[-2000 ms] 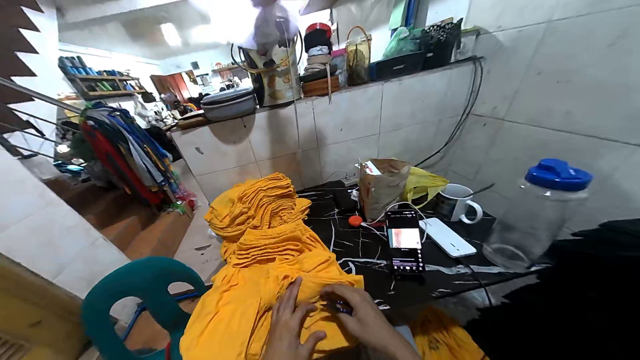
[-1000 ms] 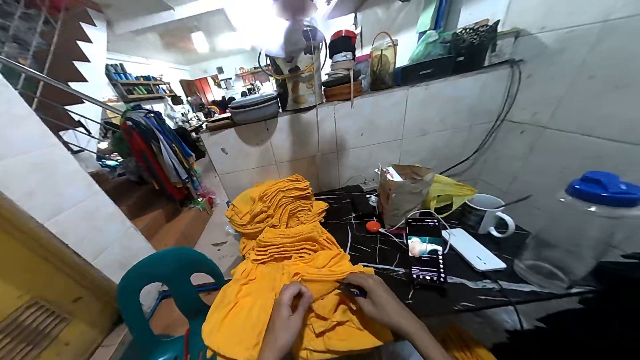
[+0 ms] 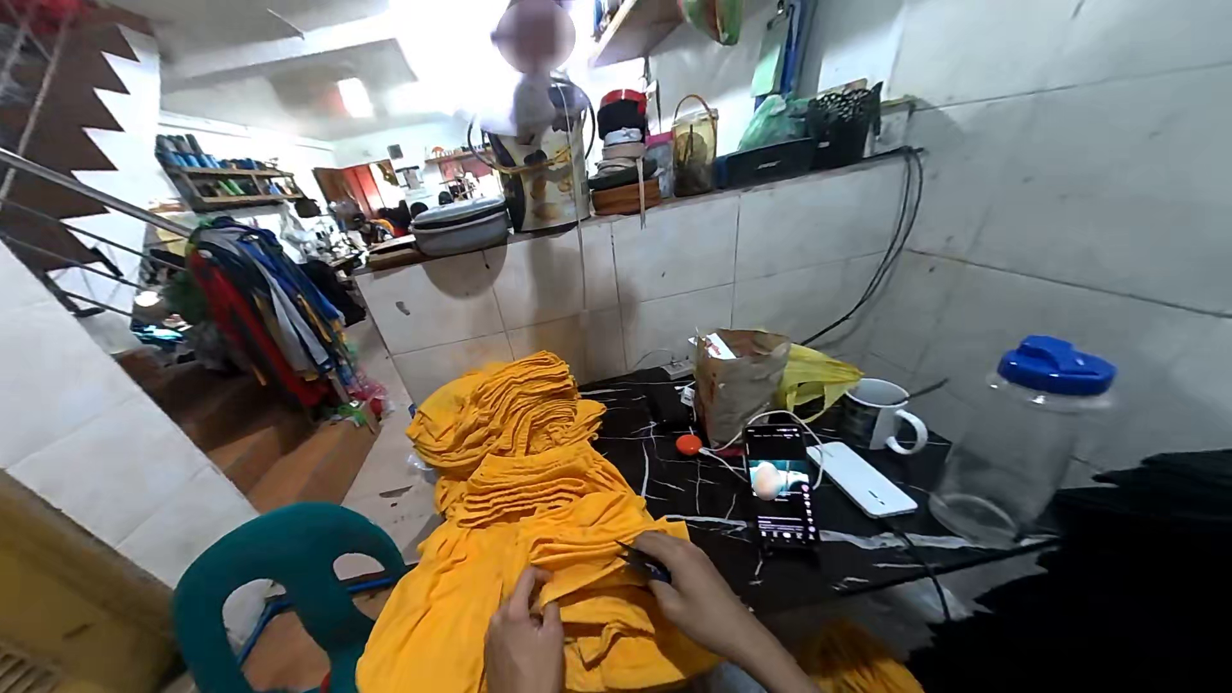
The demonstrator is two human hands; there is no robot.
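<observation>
Yellow-orange fabric pieces (image 3: pixel 520 481) lie in folded, layered stacks along the left part of a black marble-patterned table (image 3: pixel 693 491), and a loose spread of them reaches the near edge. My left hand (image 3: pixel 526 635) rests on the near fabric, thumb and forefinger together at a fold; whether cloth is pinched between them is unclear. To its right, my right hand (image 3: pixel 685 587) holds a small dark cutting tool (image 3: pixel 647 564), seemingly thread snips, its pointed tip toward the left just above the cloth. The palm hides most of the tool.
A lit phone (image 3: pixel 780 486), a white phone or power bank (image 3: pixel 866 479), a mug (image 3: pixel 878 414), a paper bag (image 3: pixel 739 385) and a clear jug with blue lid (image 3: pixel 1025 443) stand or lie right of the fabric. A green plastic chair (image 3: pixel 289 568) is at left, black fabric (image 3: pixel 1145 577) at right.
Two seconds ago both hands lay close together on the cloth; now they are farther apart, and the dark tool's pointed tip shows more plainly in my right hand. The view has shifted somewhat.
</observation>
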